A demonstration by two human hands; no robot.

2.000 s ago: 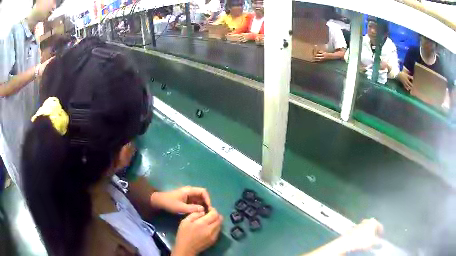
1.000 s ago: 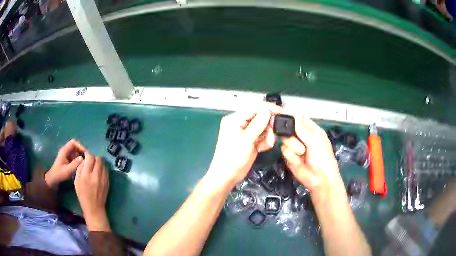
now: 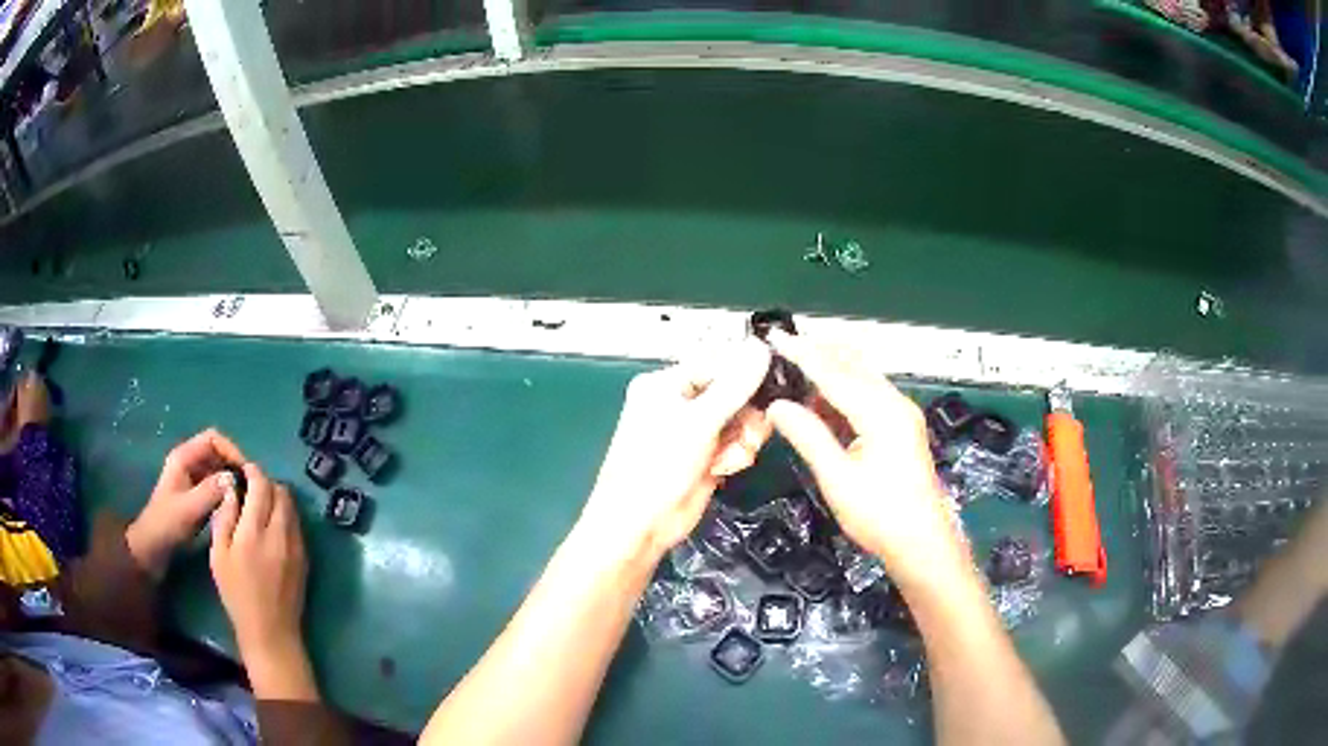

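My left hand [image 3: 667,440] and my right hand [image 3: 874,455] are bare and meet above the bench, both gripping a black plastic housing [image 3: 782,382] between the fingertips. The fingers partly cover it. Another small black part [image 3: 773,319] shows just beyond the fingertips, by the white rail. Below the hands lies a heap of black housings and shiny clear bags [image 3: 816,561], partly hidden by my right forearm. Two housings, one [image 3: 778,615] with a pale centre, lie at its near edge. An orange-red utility knife [image 3: 1073,496] lies right of the heap.
A neighbour's hands [image 3: 240,510] hold a black part at left, beside a small group of black housings [image 3: 344,429]. A white rail [image 3: 583,324] with an upright [image 3: 284,161] borders the green belt. A clear blister tray [image 3: 1238,466] and another person's arm [image 3: 1282,598] are at right.
Since two seconds ago the view has swung right and down onto my hands. In the last second the housing has turned and moved deeper between my fingertips, and my hands have closed together.
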